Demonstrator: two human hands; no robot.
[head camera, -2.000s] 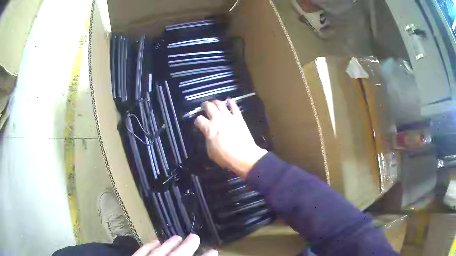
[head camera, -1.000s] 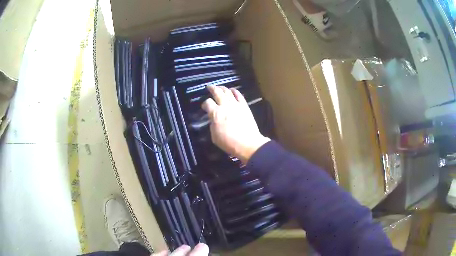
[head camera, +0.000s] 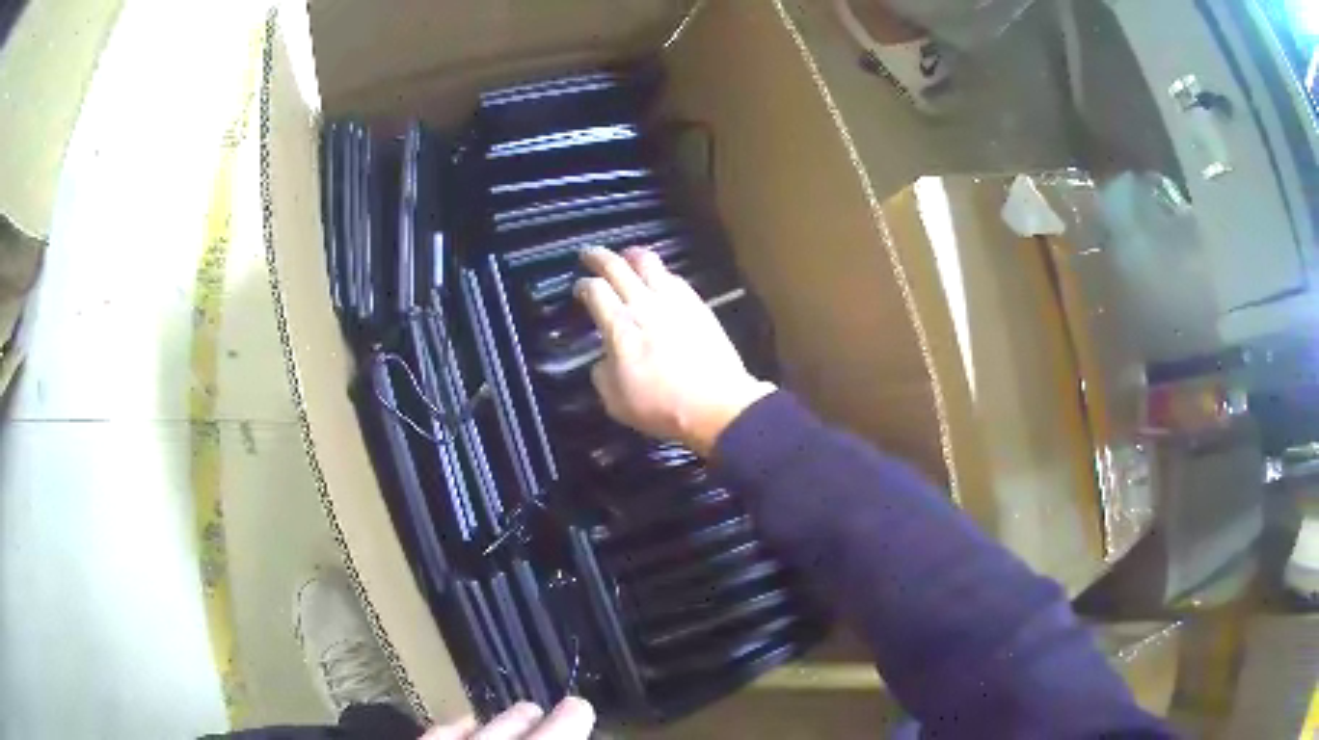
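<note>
An open carton holds dark solar panels standing on edge in rows, their frame edges showing as pale strips. A thin black cable loops over the left rows. My right hand reaches into the middle of the carton, its fingertips on the panel edges of the right row; whether it grips one I cannot tell. My left hand is cut off by the bottom edge of the picture, near the carton's near end, with only its fingers showing.
A closed carton with shiny tape stands to the right. A person's shoe is at the top right. My own shoe is on the tiled floor left of the open carton, near a yellow line.
My right hand has moved a little up the row, away from me. The pale panel edge formerly under its fingers is now mostly hidden, and more near panel edges show. My left hand stays low.
</note>
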